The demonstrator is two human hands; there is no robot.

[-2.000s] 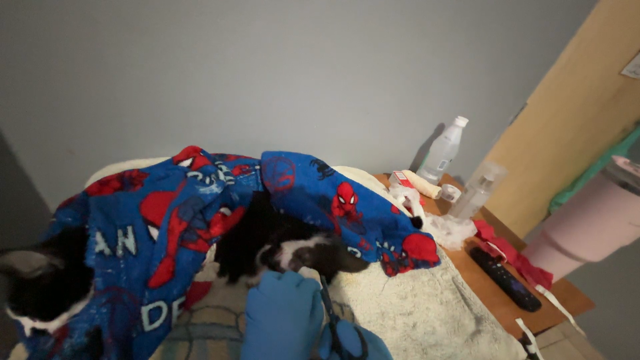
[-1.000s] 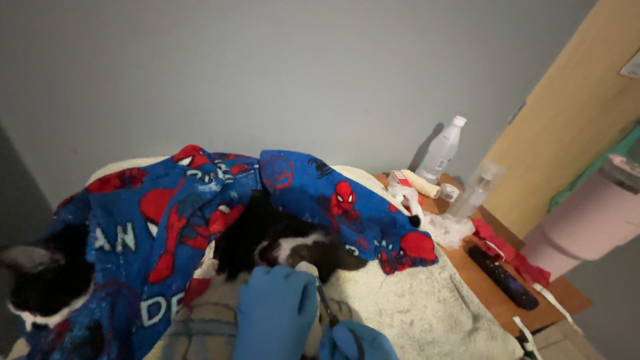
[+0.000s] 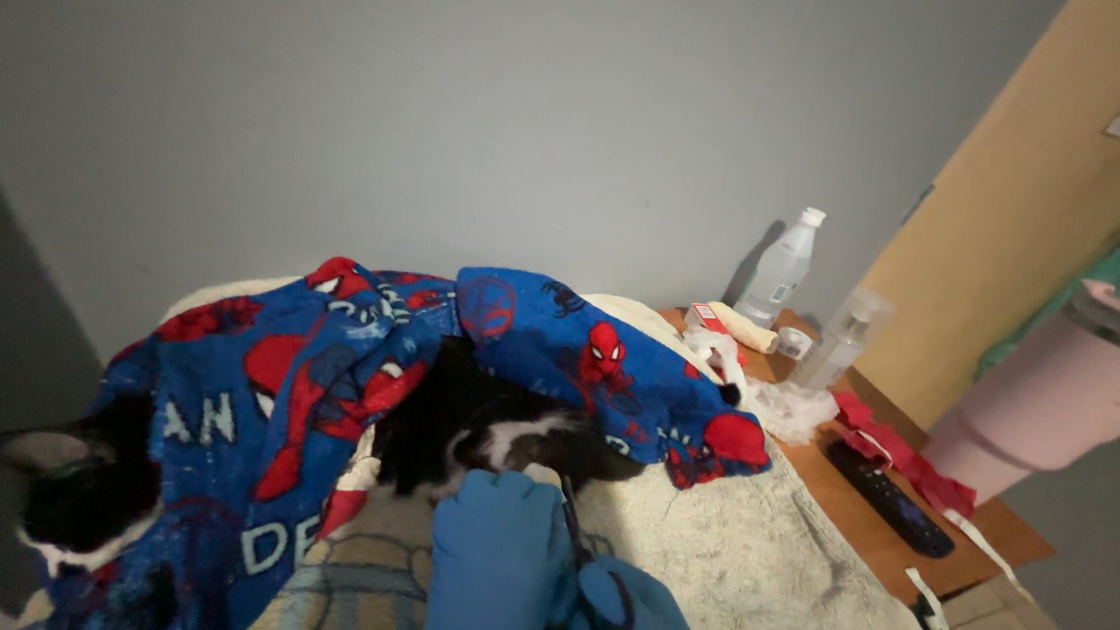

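Observation:
A black and white cat [image 3: 87, 490] lies under a blue fleece blanket [image 3: 289, 394] with red masked figures. Its head shows at the left, its uncovered hindquarters near the centre. My left hand [image 3: 499, 542], in a blue glove, is at the hindquarters with its fingers bent; a small whitish piece shows at its fingertips, and whether it holds this or the cat's fur is hidden. My right hand [image 3: 626, 595], also gloved, holds dark-handled scissors [image 3: 573, 525] by the loops, blades pointing up beside the left fingers. Their tips are partly hidden.
A pale towel [image 3: 744, 542] lies beneath. On the wooden table [image 3: 1006, 534] at right are a clear bottle [image 3: 781, 267], a spray bottle [image 3: 836, 346], a rolled bandage [image 3: 744, 327], crumpled plastic [image 3: 792, 409], red cloth [image 3: 919, 455], a black remote [image 3: 888, 499] and a pink tumbler [image 3: 1024, 394]. A grey wall stands behind.

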